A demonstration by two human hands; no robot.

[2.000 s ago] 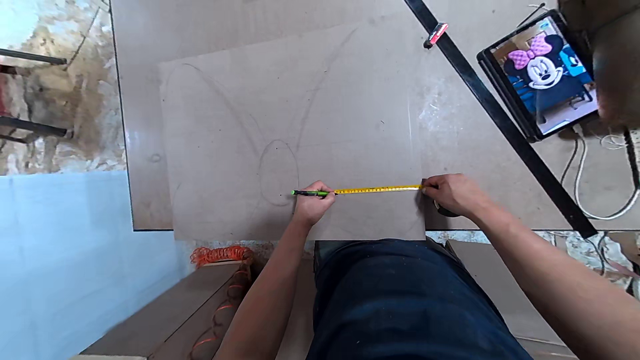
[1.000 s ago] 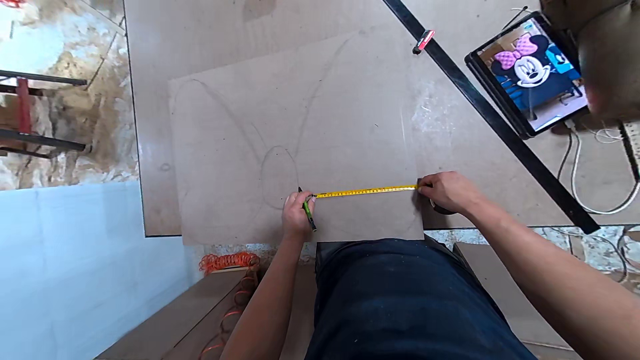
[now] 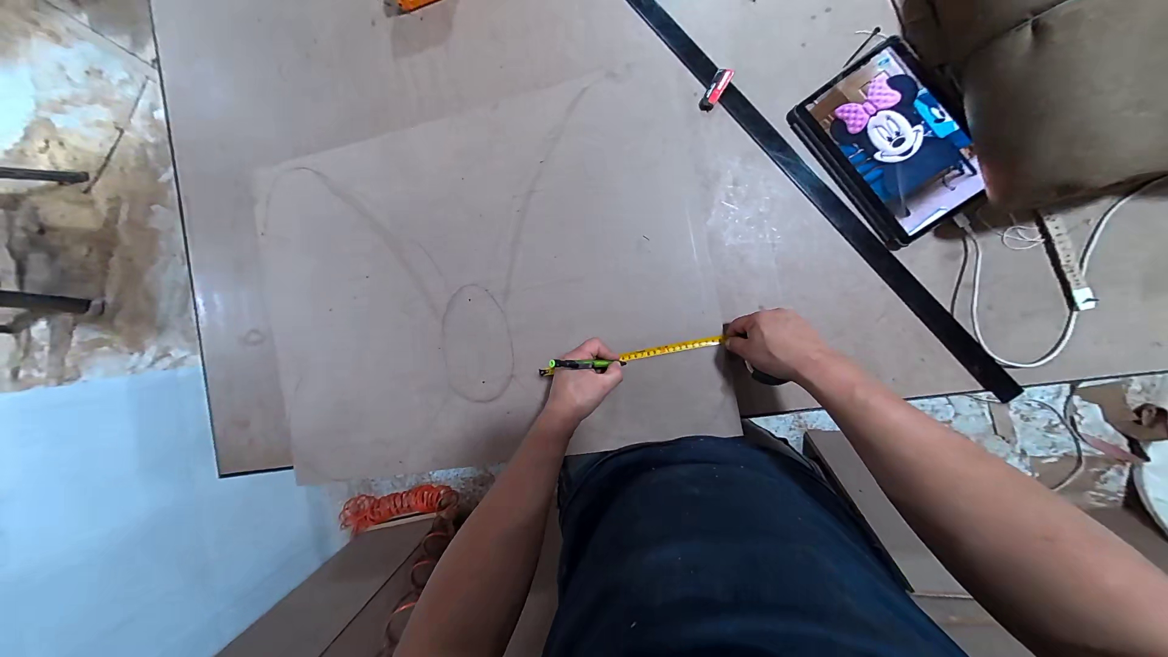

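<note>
A large thin sheet (image 3: 383,274) with faint pencil curves and an oval lies on the table. Across its lower right part runs a yellow tape measure (image 3: 671,349). My left hand (image 3: 584,383), just right of the oval, grips the tape near its end together with a green and black pen (image 3: 579,364). At the sheet's right edge my right hand (image 3: 776,347) pinches the other end of the visible tape; a dark rounded part, perhaps the tape case, shows under the palm.
A black metal straightedge (image 3: 821,201) crosses the table (image 3: 228,401), with a red and black cutter (image 3: 718,89) on it. Right of it are a tablet (image 3: 890,141) showing a cartoon mouse, white cables and a brown cushion (image 3: 1068,100). A coiled orange hose (image 3: 401,506) hangs by the near edge.
The pen in my left hand, tilted steeply one second ago, now lies nearly level along the tape. My right hand has stayed at the sheet's right edge.
</note>
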